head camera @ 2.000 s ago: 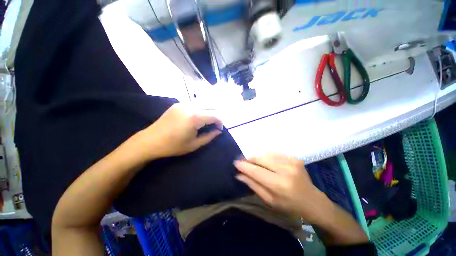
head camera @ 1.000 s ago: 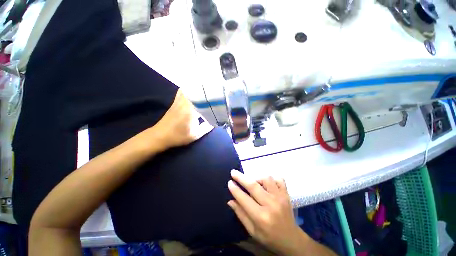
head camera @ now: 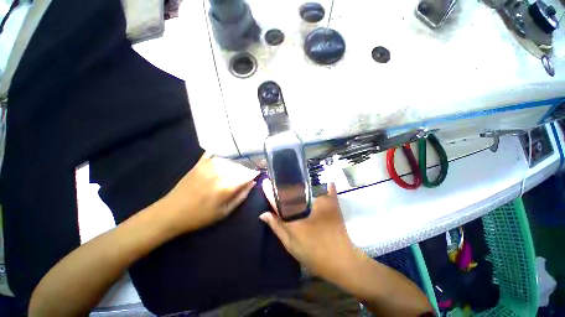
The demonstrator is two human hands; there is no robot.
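Observation:
A large black garment panel (head camera: 118,117) spreads over the left of the machine table and down to its front edge. My left hand (head camera: 214,189) lies on the panel just left of the needle area, fingertips pinching its edge. My right hand (head camera: 310,232) is at the panel's right edge, thumb and fingers close around the needle area. The shiny metal take-up lever guard (head camera: 288,176) hides part of my right fingers. The white sewing machine head (head camera: 347,80) covers the needle and presser foot, which I cannot make out.
Scissors with red and green handles (head camera: 432,161) lie partly under the machine arm. A green plastic basket (head camera: 511,247) with dark pieces and small pink and yellow items stands at lower right. Dark round knobs (head camera: 324,46) sit on the machine head.
My right hand has moved from the panel's right edge up to the needle area. My left hand stays near the needle on the panel. The view has tilted, showing more of the machine head's top.

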